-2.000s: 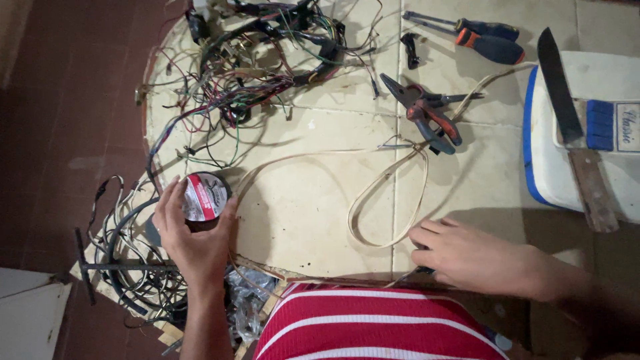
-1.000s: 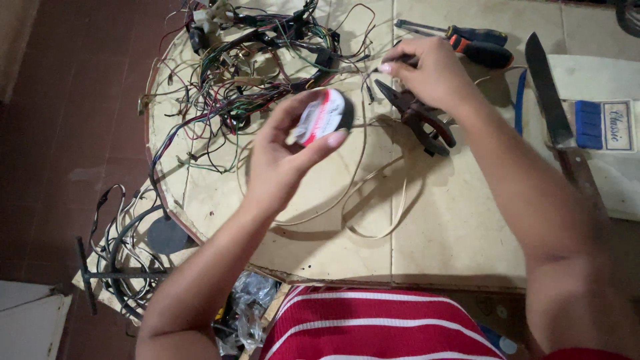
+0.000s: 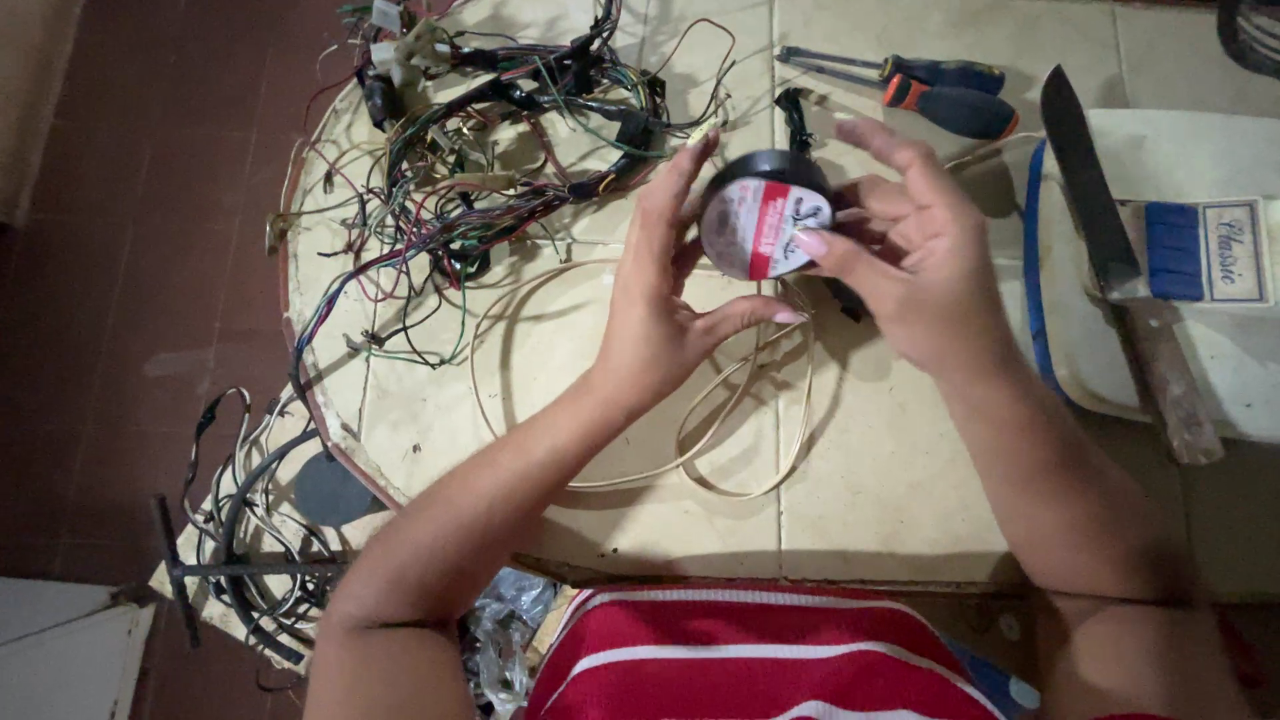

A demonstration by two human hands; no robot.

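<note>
A roll of black electrical tape [image 3: 767, 215] with a red and white label is raised over the tiled table between both hands. My right hand [image 3: 915, 240] grips its right side, thumb on the label. My left hand [image 3: 665, 270] is spread along the roll's left side, thumb apart below it; whether its fingers touch the roll is hard to tell. Beneath the hands, a thin cream cable [image 3: 690, 465] lies in loops. The pliers are almost wholly hidden behind my right hand. A tangled wiring harness [image 3: 500, 150] of many coloured wires lies to the left.
Two screwdrivers [image 3: 945, 100] lie at the back. A large knife [image 3: 1095, 190] rests on a white container lid [image 3: 1120, 370] at right. Below the table's left edge are coiled cables [image 3: 235, 520] and a T-shaped metal bar [image 3: 250, 570]; a clear plastic bag [image 3: 505, 620] is near the front edge.
My right hand has come from beside the pliers to the tape roll. The roll has moved right, and my left hand, which held it before, is now opened out along its side.
</note>
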